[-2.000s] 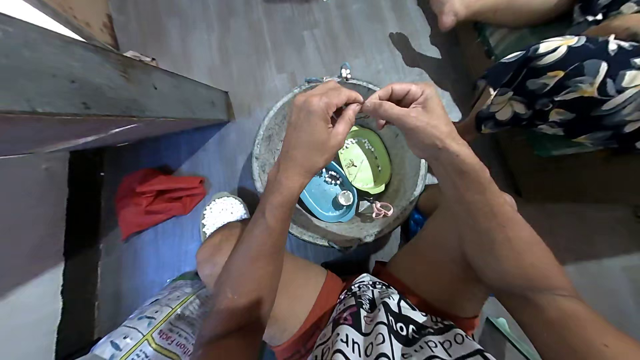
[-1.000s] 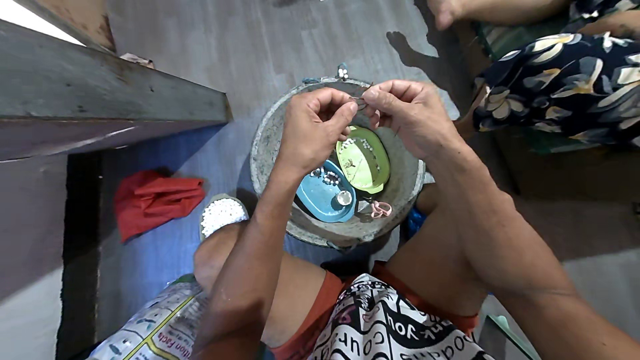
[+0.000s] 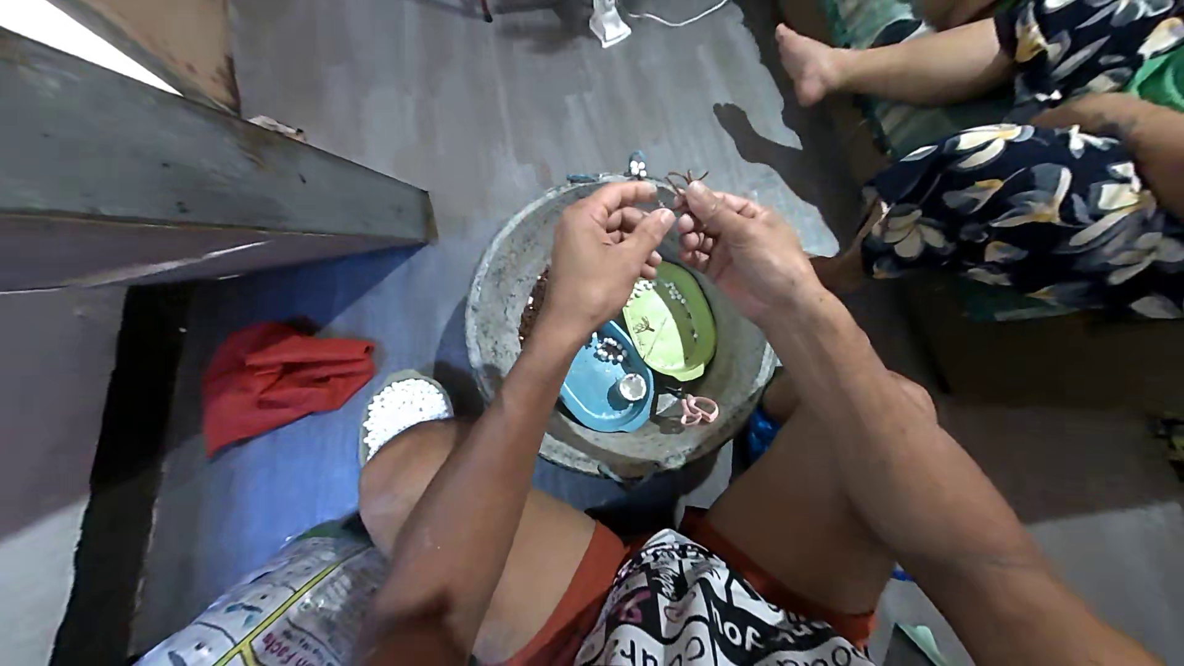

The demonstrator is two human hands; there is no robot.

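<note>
Over the far side of a round grey basin (image 3: 499,277), my right hand (image 3: 740,245) pinches a thin brown branching piece (image 3: 686,178) between thumb and finger. Close to its left, my left hand (image 3: 610,250) has thumb and forefinger slightly apart; whether a fine strand lies between them cannot be told. Inside the basin are a blue plastic tray (image 3: 592,398) with dark and white beads (image 3: 608,350) and a small round container (image 3: 632,388), and a green plastic tray (image 3: 698,324) with white beads and a twiggy piece (image 3: 643,325). Pink-handled scissors (image 3: 699,410) lie nearest me.
A bowl of white beads (image 3: 404,410) stands beside my left knee, near a red cloth (image 3: 287,375). A grey wooden beam (image 3: 277,176) juts in from the left. Another person's leg (image 3: 916,69) and flowered clothing (image 3: 1027,213) are at the right. A printed sack (image 3: 287,601) lies lower left.
My hands have moved slightly apart from their nearly touching fingertips. The brown branching piece now shows plainly above my right fingertips.
</note>
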